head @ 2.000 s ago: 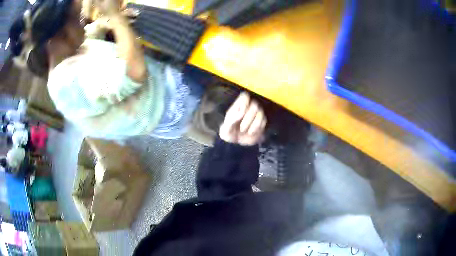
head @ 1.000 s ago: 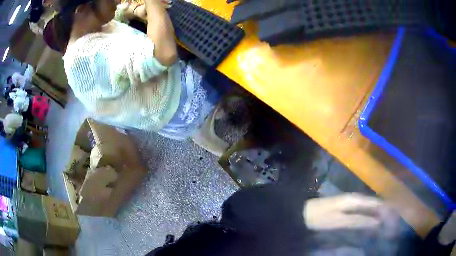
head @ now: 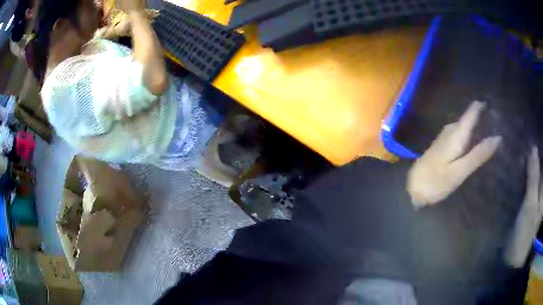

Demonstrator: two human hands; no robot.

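The blue-rimmed tray (head: 411, 86) is at the right, dark inside; its contents are too blurred to tell apart. My left hand (head: 455, 161) is over the tray's near part, fingers spread, with nothing visible in it. My right hand (head: 527, 211) is at the right edge of the view, blurred and partly cut off, with its fingers pointing away from me; whether it holds anything cannot be told. Dark perforated sheets (head: 369, 15) lie fanned at the top of the view, left of and beyond the tray.
The yellow-orange table (head: 315, 89) runs diagonally. Another perforated sheet (head: 196, 41) lies at its far left end, by a seated person in a pale knit top (head: 101, 98). An open cardboard box (head: 107, 226) stands on the speckled floor (head: 172, 208), with more boxes at the lower left.
My left hand has moved up from below the table edge to over the tray, its fingers now spread. My right hand shows more fully at the right. The view has shifted slightly.
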